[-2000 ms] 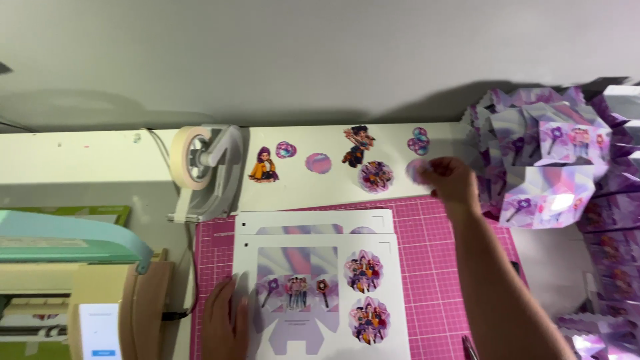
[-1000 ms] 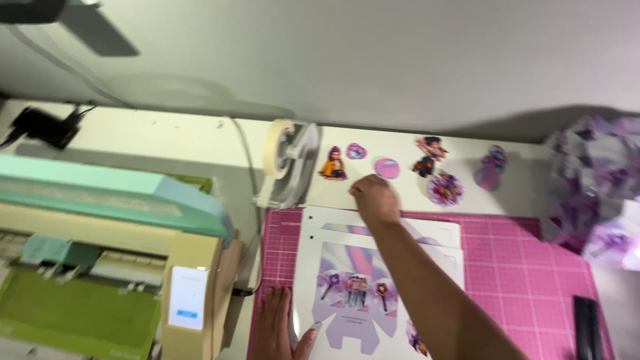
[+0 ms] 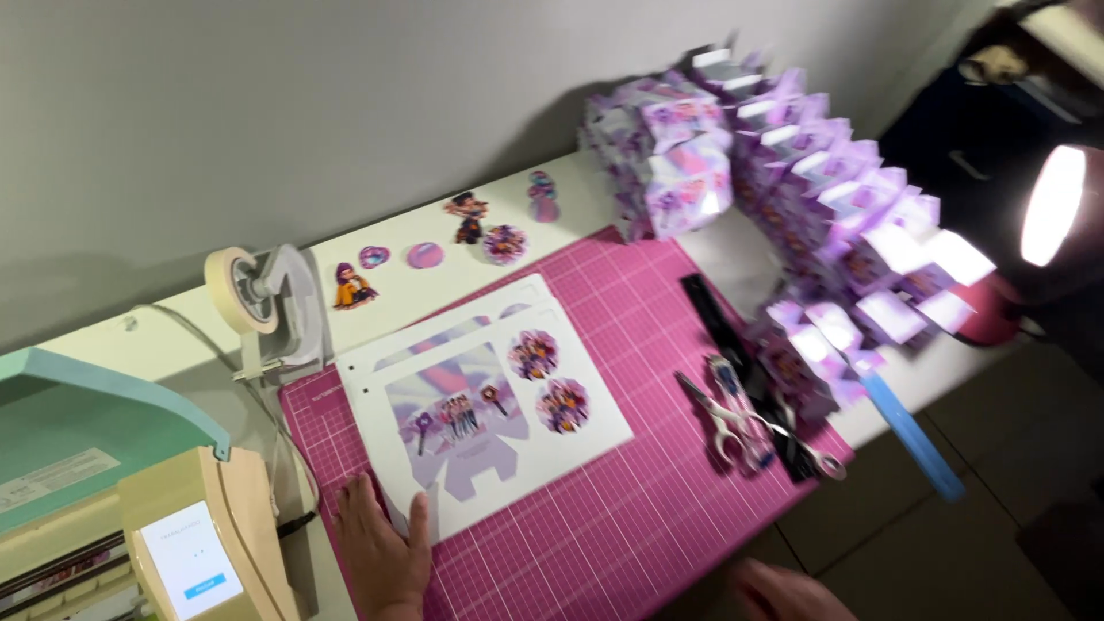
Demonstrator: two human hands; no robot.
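My left hand point(image 3: 384, 539) lies with its fingers apart at the lower left edge of the printed sheets, thumb on the paper. Two or more white sheets overlap; the top printed sheet point(image 3: 561, 466) bears a lilac box template and two round prints. They rest on a pink cutting mat point(image 3: 552, 535). My right hand point(image 3: 789, 591), blurred and cut by the bottom edge of the view, is off the mat's lower edge; its grip does not show. Along the back of the white table lie character cutouts point(image 3: 355, 287), a pink round cutout point(image 3: 424, 255) and a round group cutout point(image 3: 504, 245).
A tape dispenser point(image 3: 297, 302) stands left of the cutouts, beside a cutting machine point(image 3: 211, 535). Scissors point(image 3: 729, 423), a black strip point(image 3: 711, 310) and a blue strip point(image 3: 914, 440) lie at the right. Folded purple paper boxes point(image 3: 664, 164) are massed behind, near a lit lamp point(image 3: 1056, 207).
My right hand has left the cutouts at the back and is now low, off the mat's lower edge. My left hand stays by the sheets. The view has swung right.
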